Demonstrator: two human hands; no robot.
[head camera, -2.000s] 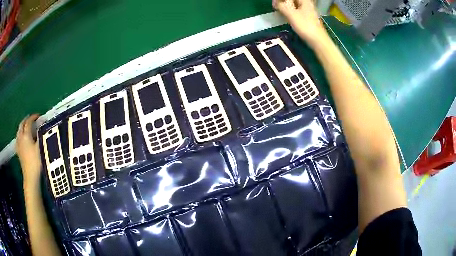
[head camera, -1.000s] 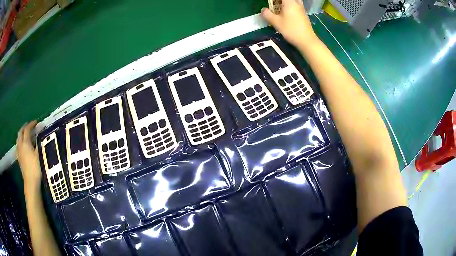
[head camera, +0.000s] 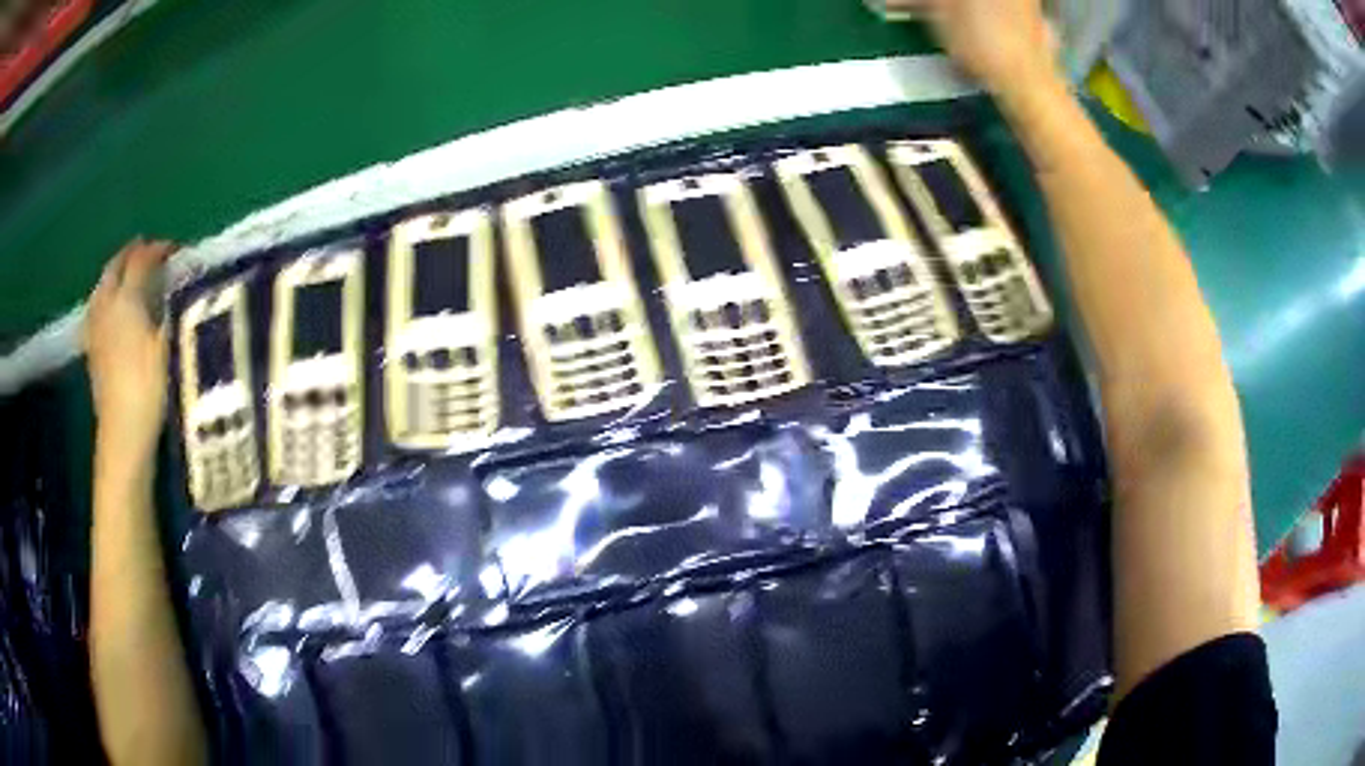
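Observation:
A glossy black blister tray (head camera: 674, 659) lies in front of me. Its top row holds several cream phone front covers (head camera: 725, 347), side by side in upright pockets. The sideways middle pockets and the lower pockets hold no covers. My left hand (head camera: 129, 322) grips the tray's upper left corner. My right hand (head camera: 988, 38) is beyond the tray's upper right corner, partly cut off by the top edge of the picture. A small cream piece, seemingly a front cover, shows at its fingertips. The picture is slightly blurred.
The green work surface (head camera: 449, 75) is crossed by a white strip (head camera: 599, 127) behind the tray. A grey metal fixture (head camera: 1213, 75) stands at the upper right. A red stool (head camera: 1317, 546) is at the right edge. Shiny black plastic (head camera: 27, 599) lies at the left.
The view has shifted and turned, so the tray's top row looks more level and further right. Both hands stay near the tray's upper corners. The right hand's cream piece now shows only as a sliver.

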